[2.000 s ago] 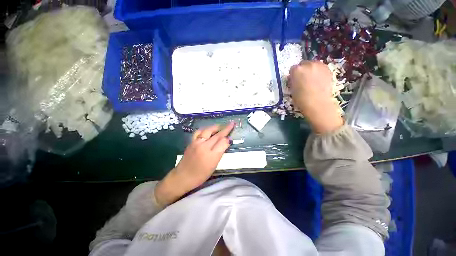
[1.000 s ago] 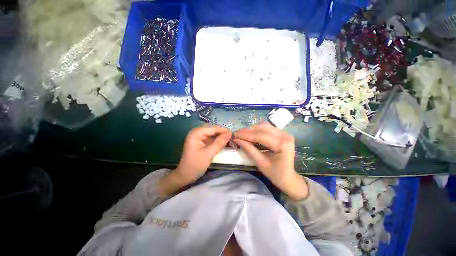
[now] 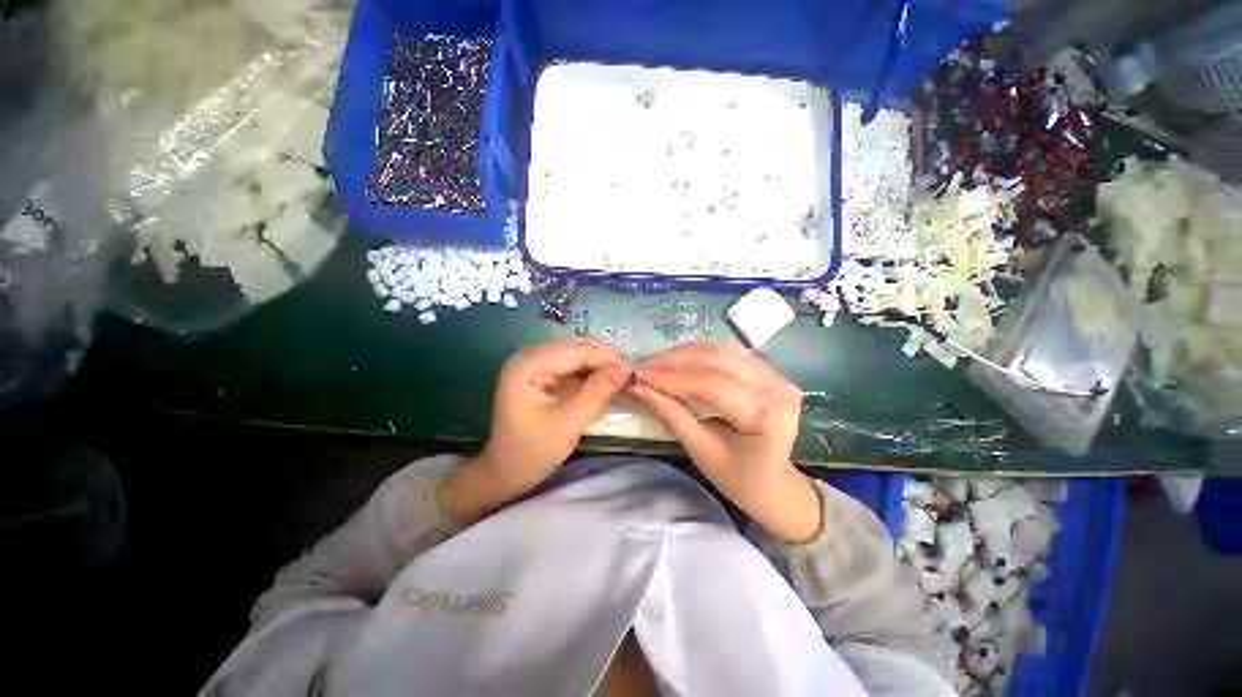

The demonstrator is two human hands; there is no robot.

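Note:
My left hand (image 3: 552,409) and my right hand (image 3: 729,425) meet fingertip to fingertip above the bench's front edge. Between them they pinch a tiny dark part (image 3: 632,380), mostly hidden by the fingers and too small to name. A cream-white strip (image 3: 624,419) lies under the hands, partly covered. A white square housing (image 3: 760,317) lies on the green bench just beyond my right hand. Tiny metal parts (image 3: 681,320) lie scattered between the hands and the tray.
A white tray (image 3: 681,177) with specks stands behind. A blue bin (image 3: 357,136) of pins and white blocks (image 3: 447,279) are left. Pale strips (image 3: 953,259), a dark red heap (image 3: 1022,123) and a clear box (image 3: 1076,357) are right. A blue crate (image 3: 1096,572) of units is below.
My right hand has come from the heap right of the tray to meet my left hand. Over the last second the hands have stayed together with little change. The view has shifted slightly.

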